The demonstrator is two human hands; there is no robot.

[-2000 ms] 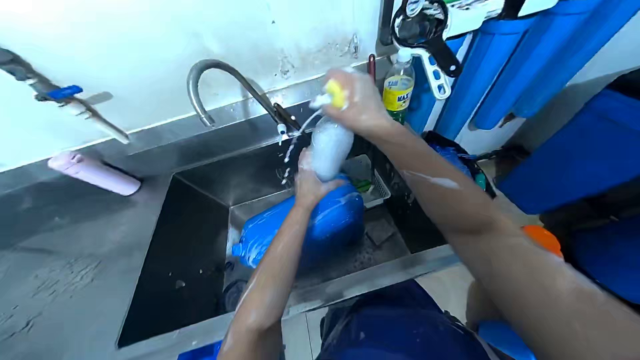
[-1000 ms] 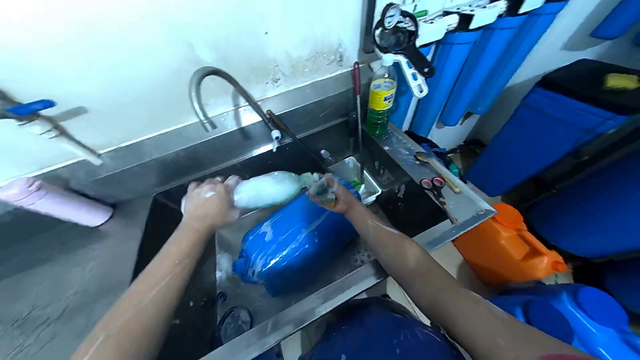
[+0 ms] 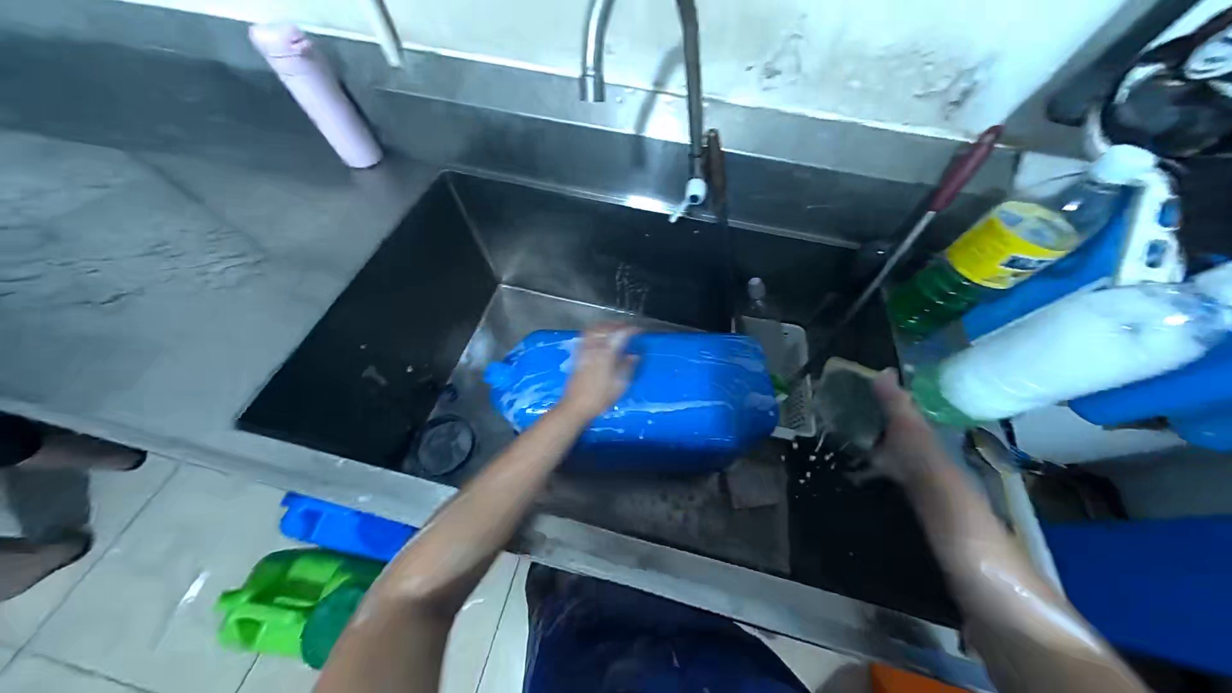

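A wet, soapy blue plastic jug point(image 3: 674, 395) lies on its side in the stainless steel sink point(image 3: 385, 298). My left hand point(image 3: 602, 371) rests on top of it, near its capped end. To the right of the jug, my right hand point(image 3: 900, 428) grips a scouring sponge point(image 3: 849, 399) over the sink, with drops falling beside it. A foam-filled plastic bottle point(image 3: 1088, 351) stands on the counter at the right. Behind it is a bottle of green liquid point(image 3: 1011, 245) with a yellow label. A white perforated basket point(image 3: 794, 371) sits beyond the jug's right end.
A curved faucet point(image 3: 691, 96) rises behind the sink. A pink bottle point(image 3: 318, 96) stands on the left counter. A red-handled tool point(image 3: 938, 207) leans in the sink's back right corner. Green point(image 3: 289, 602) and blue point(image 3: 346, 527) containers are on the floor; another person's feet show at far left.
The foamy bottle, between both hands a second ago, now stands on the right counter. My left hand has moved onto the blue jug. The view has shifted left.
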